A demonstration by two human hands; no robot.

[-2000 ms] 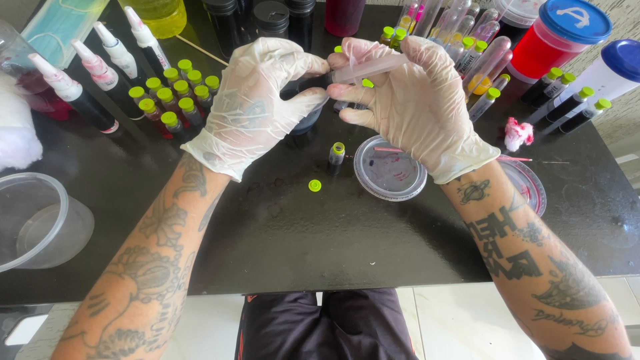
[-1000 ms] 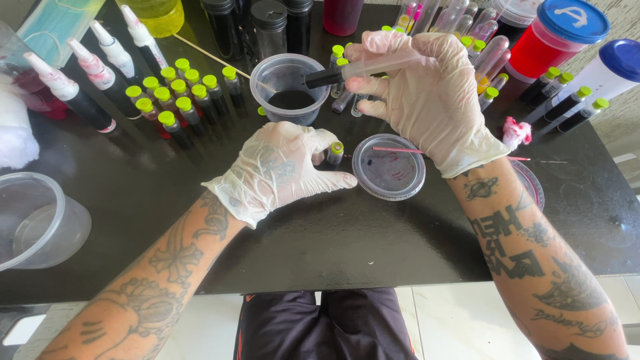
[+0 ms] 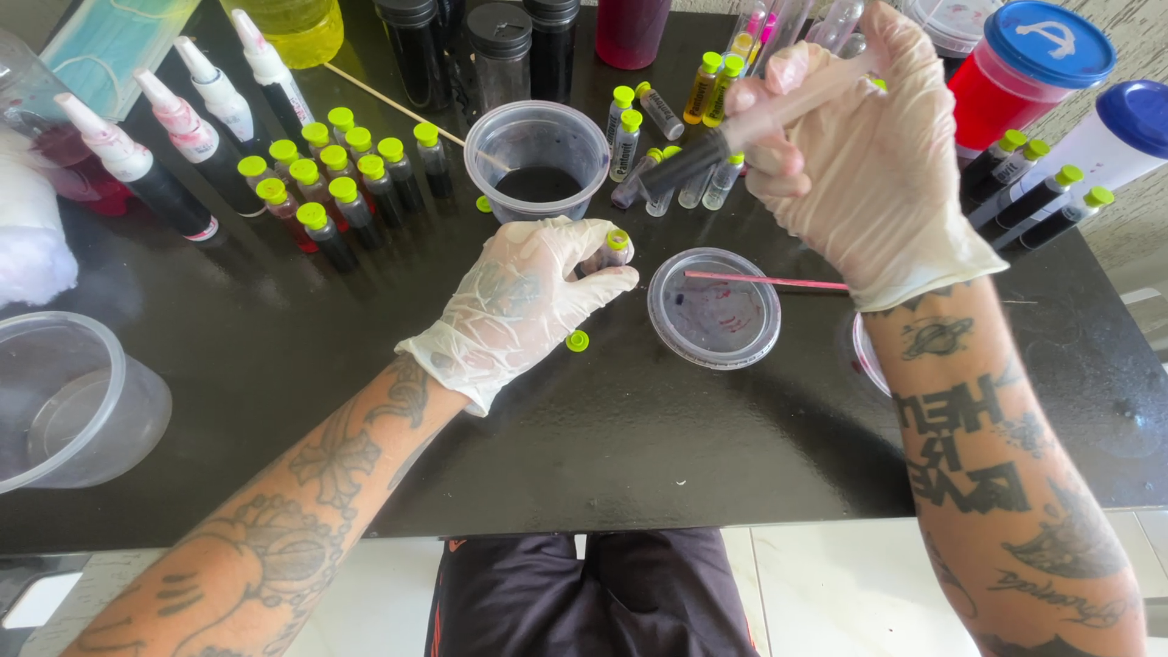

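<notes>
My left hand (image 3: 525,297), in a translucent white glove, holds a small glass vial (image 3: 618,242) upright between thumb and fingers; its green-rimmed mouth is uncapped. A green cap (image 3: 577,341) lies on the table just below. My right hand (image 3: 849,155), also gloved, grips a clear plastic syringe (image 3: 785,105), tilted down to the left, with dark liquid at its lower end. That end is above small vials, right of a clear plastic cup (image 3: 537,160) of black liquid. Near my left hand lies a round plastic lid (image 3: 714,319), stained, with a pink stick (image 3: 766,280) across it.
Several green-capped vials (image 3: 342,190) stand at the left, beside white-nozzled bottles (image 3: 137,164). Dark jars (image 3: 502,55) are at the back. A blue-lidded container (image 3: 1013,82) of red liquid and dark vials (image 3: 1022,196) stand right. An empty plastic tub (image 3: 82,401) sits at the left edge.
My left hand has left the syringe and the cup's area, come down toward me and taken hold of the uncapped vial that stood on the table. My right hand still holds the syringe.
</notes>
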